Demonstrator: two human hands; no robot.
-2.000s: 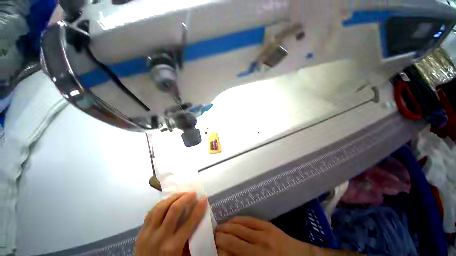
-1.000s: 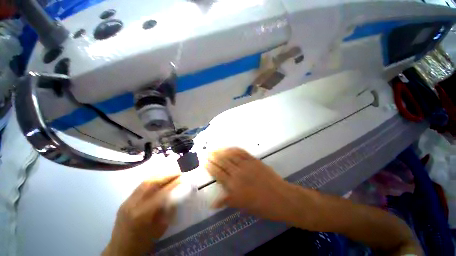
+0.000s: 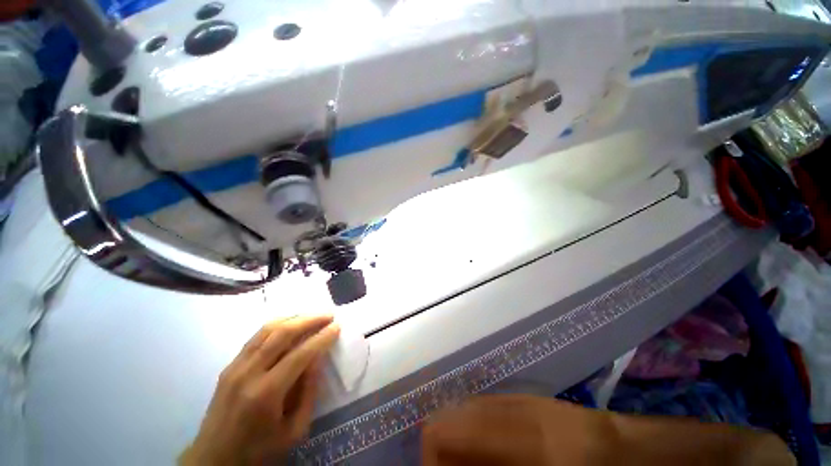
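Note:
A white fabric strip [image 3: 349, 360] lies on the machine bed just in front of the needle area, with its short end hanging towards the ruler edge. My left hand [image 3: 264, 387] presses and grips the strip at its left side, fingertips close to the presser foot area. The foot and needle [image 3: 333, 250] sit under the machine head behind a dark grey block [image 3: 346, 287]; glare hides the strip's far end. My right hand [image 3: 456, 435] is blurred and cut off by the bottom edge, with the forearm reaching in from the right; its fingers are hidden.
The white sewing machine head [image 3: 401, 82] spans the top, with a shiny curved guard [image 3: 77, 214] at left. A ruler strip [image 3: 538, 337] runs along the table edge. Red-handled scissors [image 3: 736, 189] lie at right, above a blue basket [image 3: 779, 355] with cloth. White strips [image 3: 29, 337] lie far left.
The yellow-orange label no longer shows on the bed. My right hand went up to the needle area, then back down to the bottom edge. My left hand has moved up the strip towards the foot.

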